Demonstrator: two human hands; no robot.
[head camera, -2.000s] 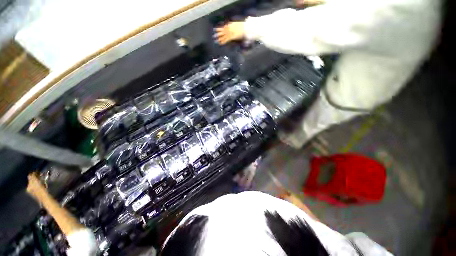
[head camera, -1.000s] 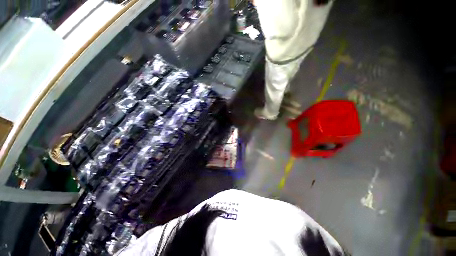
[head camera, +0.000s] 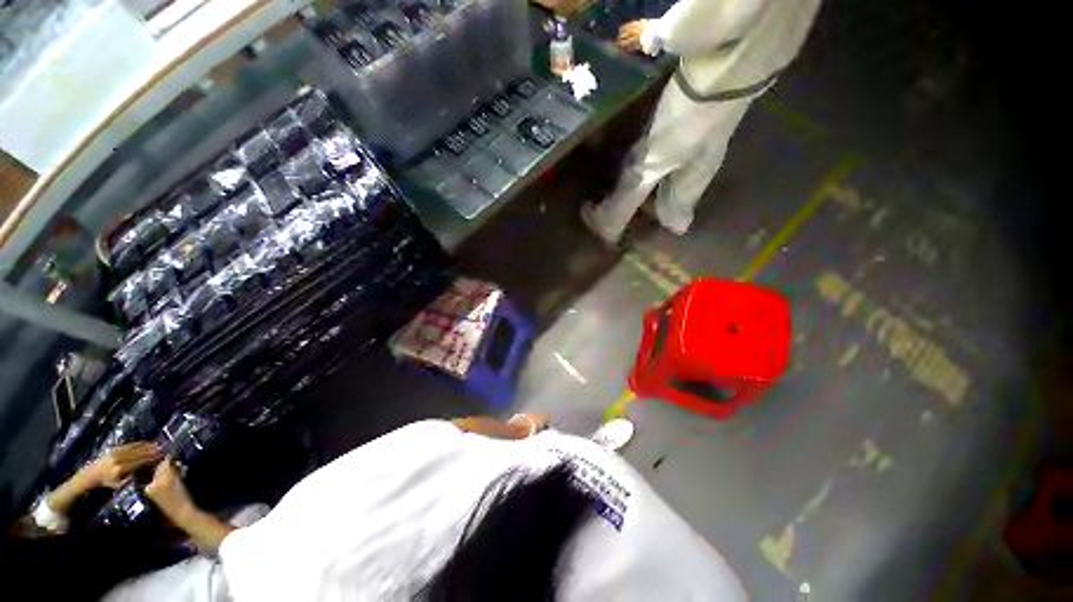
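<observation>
Black trays under crinkled clear film (head camera: 271, 188) lie stacked on the bench at left, showing rows of dark units. A smaller film-wrapped piece (head camera: 188, 435) is at the lower left. My left hand (head camera: 127, 462) reaches in from the left edge, with a white band or cuff at the wrist. My right hand (head camera: 168, 486) is close beside it, below a white sleeve. Both are small and blurred over the dark, shiny wrapped things. Whether the fingers grip anything cannot be made out.
A clear tray stack (head camera: 441, 82) holds dark phones, with a lower tray (head camera: 494, 147) in front. A bottle (head camera: 560, 47) and white crumpled material are beyond. A person in pale clothing (head camera: 706, 106) stands at the bench. A blue stool (head camera: 477, 335) and red stool (head camera: 724, 341) are on the floor.
The view has shifted, showing more of the bench end, floor and blue stool. Two hands now show together at the lower left. The other person now appears farther off, beyond the clear trays.
</observation>
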